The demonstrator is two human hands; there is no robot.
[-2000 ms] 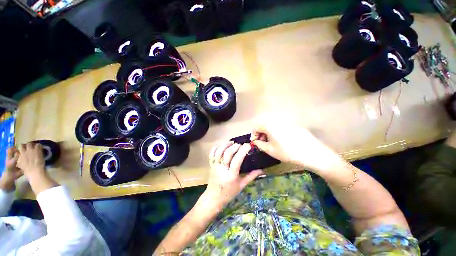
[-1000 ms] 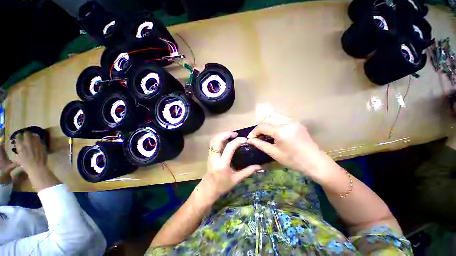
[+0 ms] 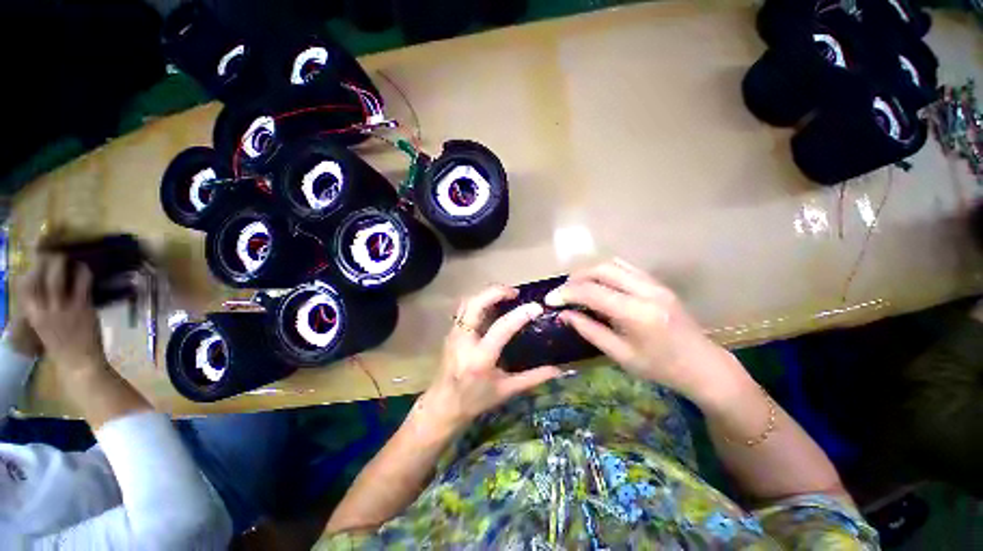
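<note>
A black speaker housing [image 3: 539, 342] lies on its side at the bench's near edge, in front of my body. My left hand [image 3: 480, 342] grips it from the left, with the fingers over its top. My right hand [image 3: 636, 320] is on its right side, with fingertips at the top near the left fingers. A small detail lies between the fingertips, too small to name. Several more black housings [image 3: 377, 248] stand in a cluster to the left, with bright rings in their open ends and red wires and a green circuit board [image 3: 413, 164] among them.
Another person's hand [image 3: 67, 312] holds a blurred black housing at the far left, beside a thin rod-like tool [image 3: 151, 314]. More housings [image 3: 852, 140] and a pile of small boards [image 3: 959, 121] are at the right. The tan bench [image 3: 647, 129] curves across.
My right fingers have spread and lie flatter over the housing. At the left, the other person has moved a housing up and right, and one housing has gone from the cluster's left edge.
</note>
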